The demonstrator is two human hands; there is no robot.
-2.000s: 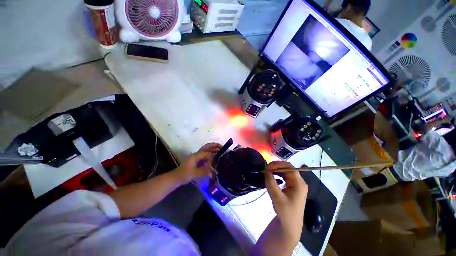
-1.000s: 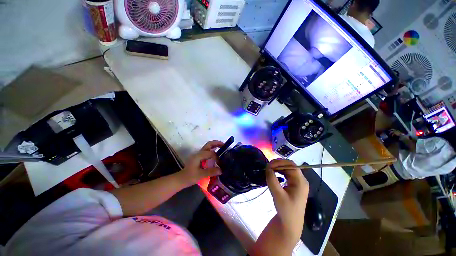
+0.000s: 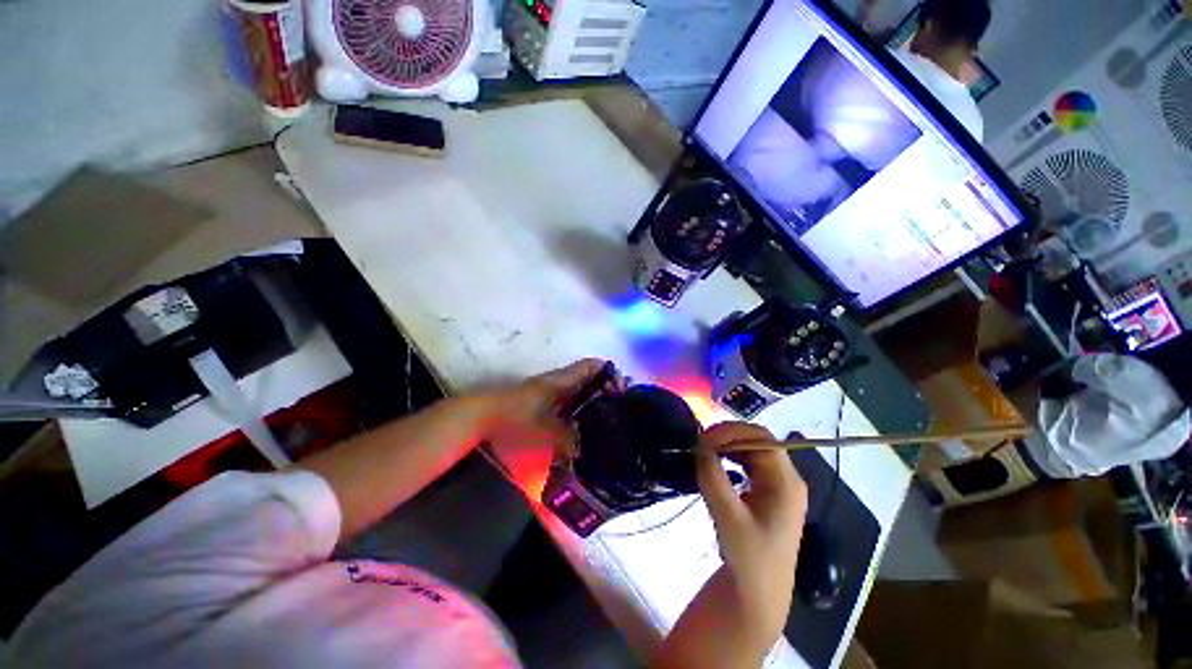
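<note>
A black dome-headed camera (image 3: 637,438) stands near the bench's front edge, its base glowing pink and red. My left hand (image 3: 565,396) is at the camera's left side, its fingers around the antenna there. My right hand (image 3: 754,490) pinches a long thin tan stick (image 3: 889,438) between thumb and fingers. The stick's near end is at the camera head's face, and its long end points right. Whether the tip touches the camera cannot be told.
Two more cameras (image 3: 698,225) (image 3: 790,346) stand by the monitor (image 3: 856,144). A mouse (image 3: 820,579) lies on a black pad (image 3: 856,523) at right. A phone (image 3: 388,128), fan (image 3: 407,39) and cup (image 3: 271,59) are at back left. A person (image 3: 944,65) is behind the monitor. Cartons (image 3: 1046,542) stand at right.
My left hand has moved up along the camera's side onto the antenna, and the forearm is higher. The right hand and stick have barely moved. The monitor's picture has changed slightly.
</note>
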